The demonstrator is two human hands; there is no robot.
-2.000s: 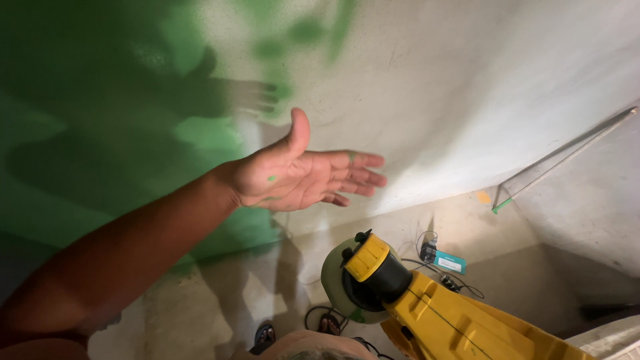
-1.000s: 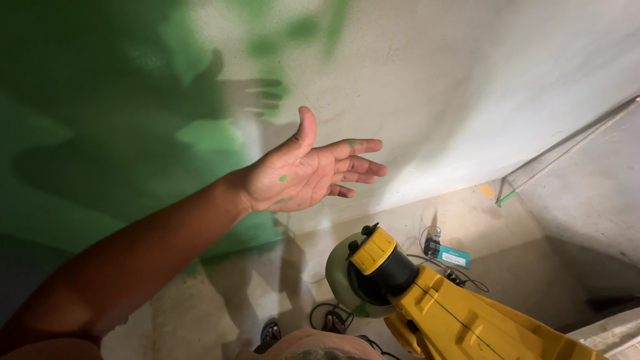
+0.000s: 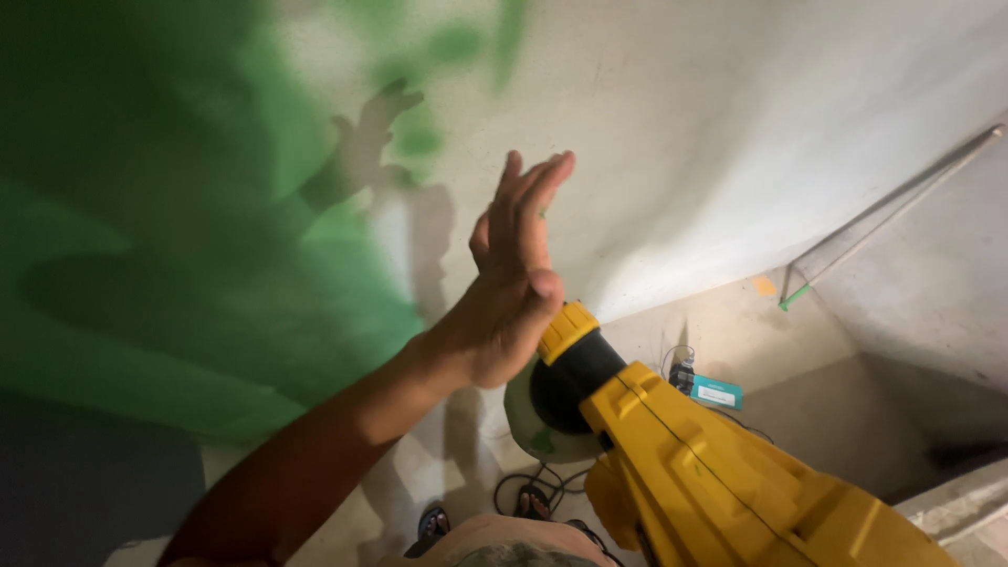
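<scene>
My left hand (image 3: 516, 268) is raised with its fingers apart and holds nothing; a small green spot marks one finger. Just behind it points the yellow nozzle cap of an electric paint sprayer (image 3: 693, 465), whose body is yellow plastic with a black collar. The sprayer's pale, translucent paint container (image 3: 543, 425) hangs below, smeared with green. My right hand is out of sight. Ahead, the wall (image 3: 630, 118) is green on the left and whitish on the right, with blurry green patches between.
A long pole with a green end (image 3: 795, 298) leans in the corner at right. On the floor lie a teal box (image 3: 717, 391), a black plug or adapter (image 3: 682, 376) and a looped black cable (image 3: 512, 482). A pale ledge (image 3: 957, 500) stands at lower right.
My left hand has turned from palm-up with fingers pointing right to fingers pointing up, and now overlaps the sprayer's nozzle in view. Its shadow on the wall has changed too.
</scene>
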